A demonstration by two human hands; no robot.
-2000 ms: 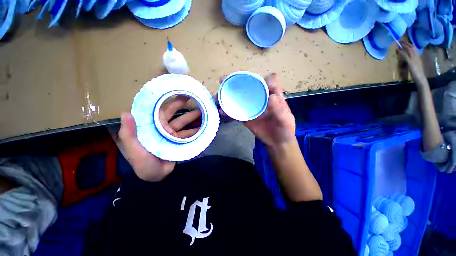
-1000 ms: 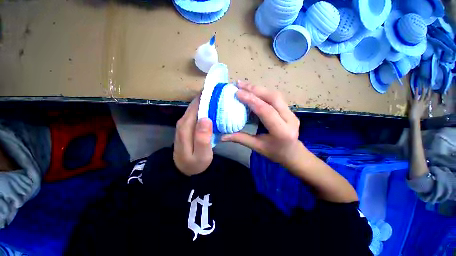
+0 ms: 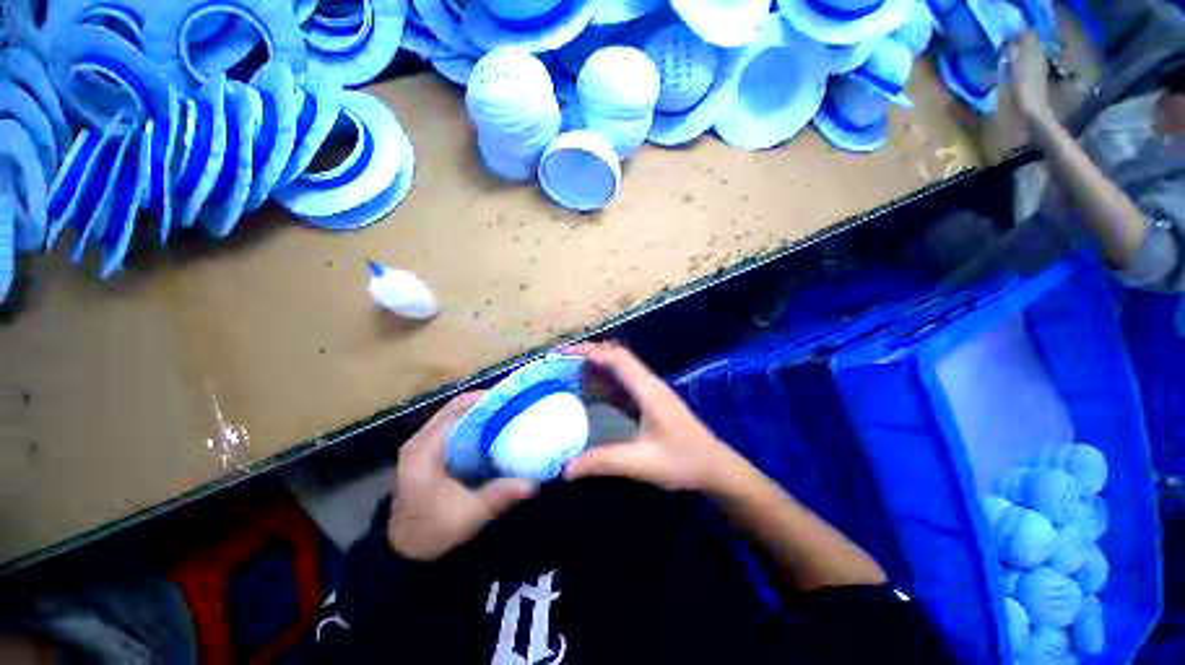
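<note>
A small hat [image 3: 539, 433], a pale ribbed crown joined to a brim with a darker blue band between them, is held just off the bench's front edge, dome towards me. My left hand [image 3: 448, 487] grips the brim's left side. My right hand [image 3: 656, 435] grips its right side, fingers behind the rim and thumb by the dome. A white glue bottle [image 3: 404, 294] with a blue tip lies on the bench, touched by neither hand.
A row of brims [image 3: 195, 150] leans at the back left. Stacked crowns [image 3: 513, 111] stand before a pile of hats [image 3: 767, 85]. A blue crate [image 3: 1131, 520] with loose crowns is at the right. Another person's hand [image 3: 1027, 78] is at the upper right. A red stool [image 3: 247, 572] is below left.
Two seconds ago the brim and crown were apart, one in each hand; now they are together. Since one second ago the hat has moved lower and tilted, and the view has shifted.
</note>
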